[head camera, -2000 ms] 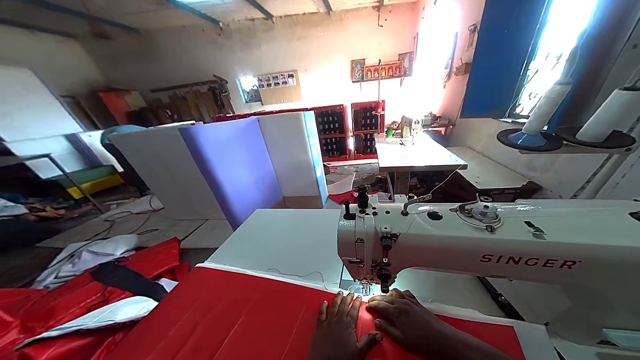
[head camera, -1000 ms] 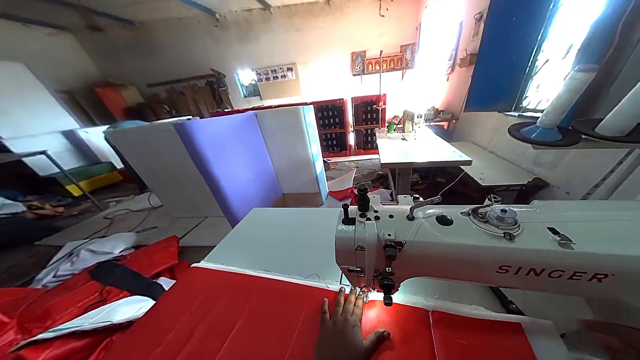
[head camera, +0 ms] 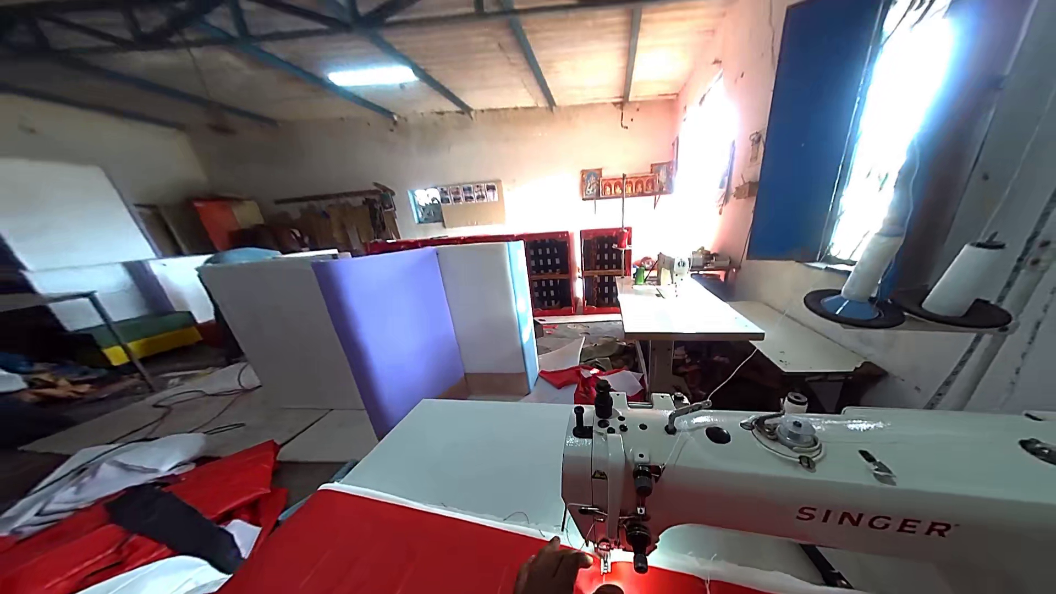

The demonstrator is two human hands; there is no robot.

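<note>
My left hand (head camera: 554, 569) rests on a red sheet (head camera: 396, 540), just left of the presser foot and needle of a white Singer sewing machine (head camera: 742, 470). Only its fingers show at the bottom edge; a fingertip beside the foot looks like its thumb. The sheet, which has a white layer along its far edge, passes under the lit sewing head. My right hand is out of view.
Red, white and black material (head camera: 173, 524) lies at the lower left. Thread cones (head camera: 961, 280) stand at the right. Beyond the machine are white and purple panels (head camera: 396, 330) and another sewing table (head camera: 685, 313).
My right hand, on the red sheet near the needle two seconds ago, has left the sheet. My left hand stays beside the presser foot. The view has tilted up.
</note>
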